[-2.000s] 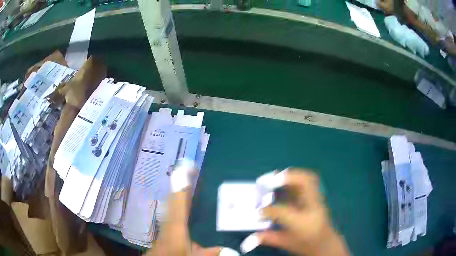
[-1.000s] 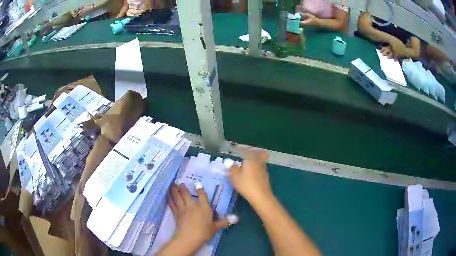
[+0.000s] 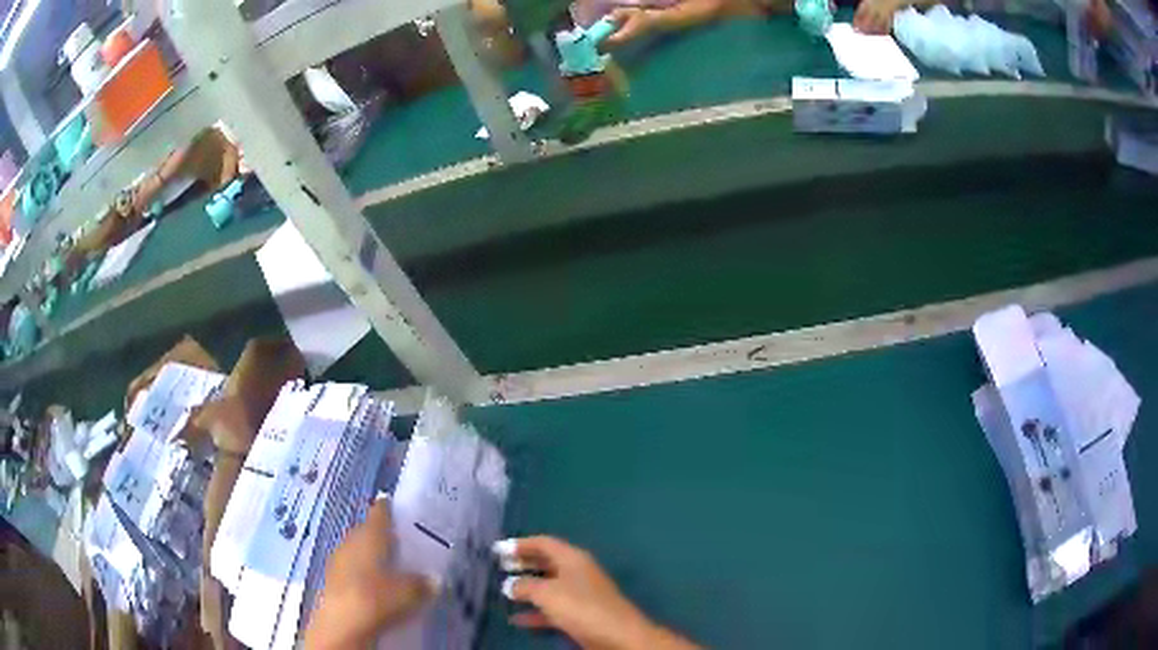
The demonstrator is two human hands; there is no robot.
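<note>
A stack of flat white and light-blue carton blanks [image 3: 445, 495] lies on the green bench, its edges blurred. My left hand [image 3: 368, 584] is at its lower left side, blurred; whether it grips a blank cannot be told. My right hand [image 3: 572, 594] is just right of the stack, with bent fingers apart, white-wrapped fingertips towards the stack, and nothing seen in it. A larger fanned stack of blanks [image 3: 286, 489] lies directly to the left.
A torn brown carton [image 3: 229, 464] holds more blanks at left. Another pile of blanks [image 3: 1060, 444] lies at right. A pale post [image 3: 318, 210] rises from the bench rail [image 3: 762, 356]. Beyond, an erected box [image 3: 857, 108] lies by the belt's far edge. People's hands work across.
The white piece held two seconds ago is no longer in my hands. Since one second ago, my right hand has left the stack's top edge for its lower right side. The view has turned and tilted.
</note>
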